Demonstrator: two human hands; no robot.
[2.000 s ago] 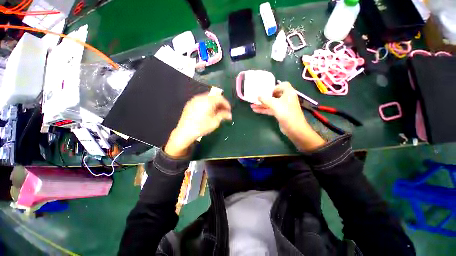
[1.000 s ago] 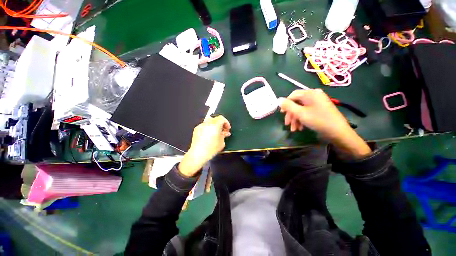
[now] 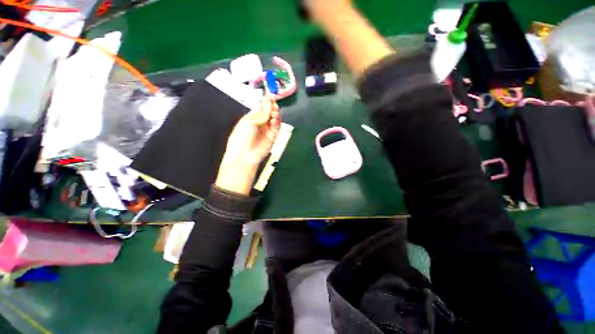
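Observation:
A white device housing with a pink loop (image 3: 340, 155) lies on the bench in front of me, untouched. An open pink housing with a green board and blue block (image 3: 279, 78) lies further back, beside a white rounded cover (image 3: 246, 68). My left hand (image 3: 253, 138) is over the black sheet's right edge, just below the open housing, its fingers bunched; whether they hold anything is unclear. My right hand (image 3: 336, 16) is at the top edge, partly cut off and blurred, beside a dark object (image 3: 304, 9); its grip is hidden.
A black sheet (image 3: 192, 140) lies left. A black rectangular device (image 3: 321, 65) lies behind the white housing. My right sleeve covers much of the bench's right side. A green-tipped bottle (image 3: 447, 55), black box (image 3: 499, 45) and pink frame (image 3: 495, 169) show beyond it.
My right hand has let go of the white housing and moved up to the far top edge. My left hand has moved up and left towards the open housing.

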